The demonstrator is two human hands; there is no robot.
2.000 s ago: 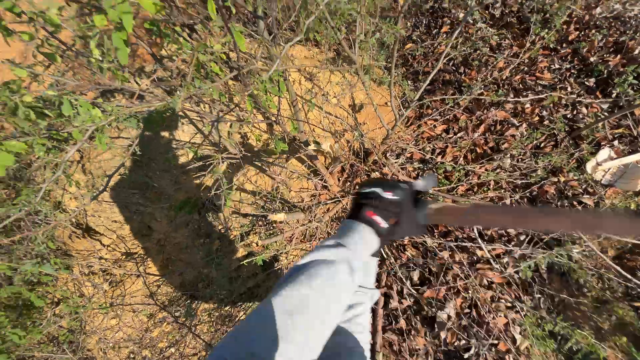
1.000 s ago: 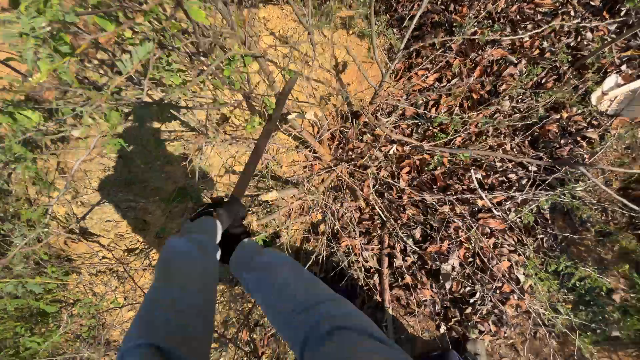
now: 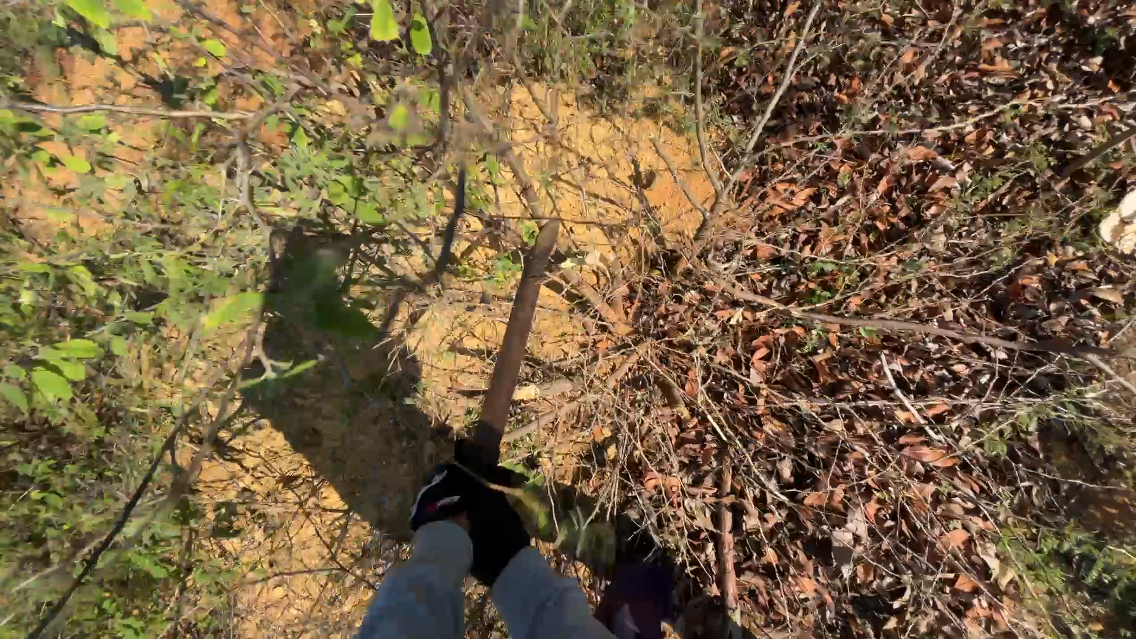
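A machete with a long, rust-brown blade (image 3: 515, 337) points up and slightly right from my hands, over yellow soil and thin twigs. My left hand (image 3: 441, 495), in a black glove with white and red marks, is closed at the handle. Pressed against it on the right, my right hand (image 3: 497, 534), also in a dark glove, grips there too. Both hands cover the handle. Right of the blade, a many-stemmed shrub (image 3: 621, 328) spreads thin bare branches from near the ground.
Brown dry leaves (image 3: 887, 257) cover the ground on the right. Green leafy stems (image 3: 71, 355) stand at left, some close to the view. A long bare branch (image 3: 923, 327) reaches right. A pale object (image 3: 1120, 224) lies at the right edge. My shadow (image 3: 328, 382) falls on the soil.
Two seconds ago the machete pointed right, held out near the middle; it then swung round to point up over the soil. Since one second ago, its blade has tipped more upright.
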